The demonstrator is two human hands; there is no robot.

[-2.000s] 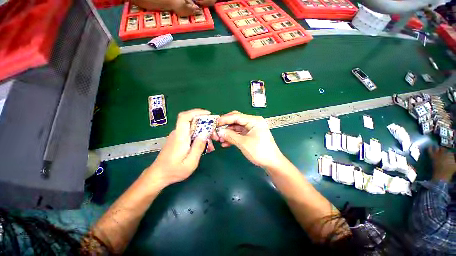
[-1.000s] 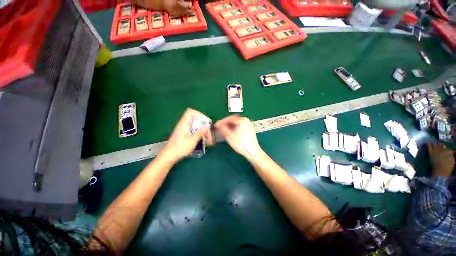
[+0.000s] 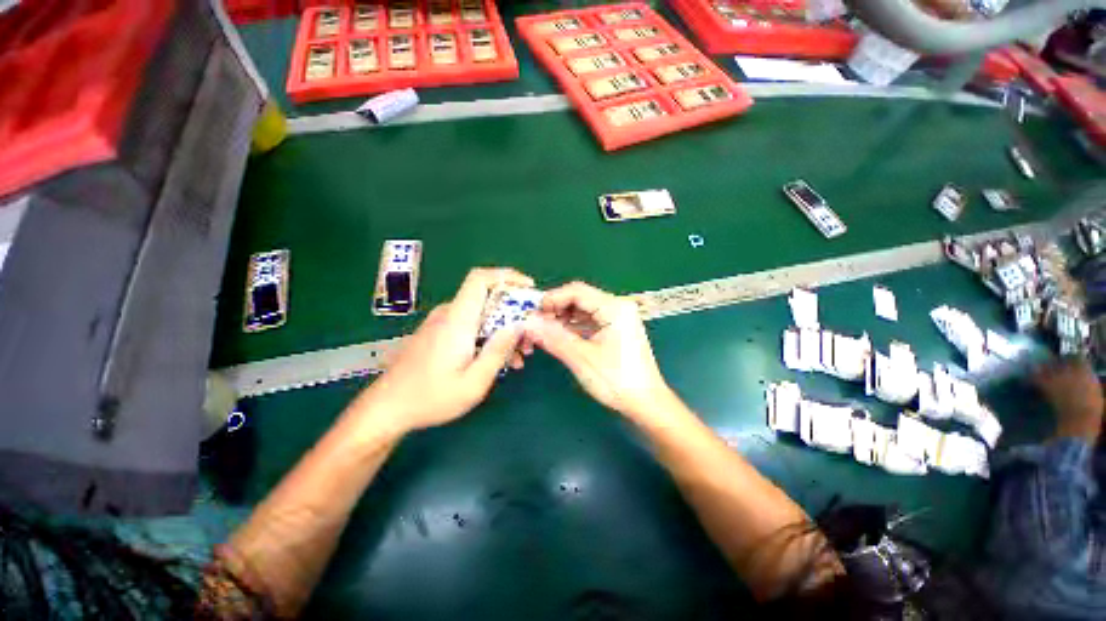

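Observation:
My left hand (image 3: 455, 352) holds a phone assembly (image 3: 511, 308) above the metal edge rail, its white keypad face with blue spots turned up. My fingers hide most of the rest of it. My right hand (image 3: 606, 346) has its thumb and fingertips pinched at the right edge of the keypad area; whether a small part is between them cannot be seen. Another phone assembly (image 3: 397, 278), dark screen towards me, lies on the belt just left of my hands, and a similar handset (image 3: 267, 291) lies further left.
The green belt (image 3: 509, 164) also bears a pale handset (image 3: 637, 205), a slim phone (image 3: 814, 209) and a small ring (image 3: 696, 240). Red trays (image 3: 616, 119) stand beyond it. White parts (image 3: 834, 352) lie in rows at right, near a person's blurred arm (image 3: 1067, 400). A grey housing (image 3: 134, 328) stands at left.
A screen-and-keypad phone assembly now lies on the belt left of my hands. The upright pale handset is gone from its place. Other belt items have shifted left. My right fingers are back at the held keypad.

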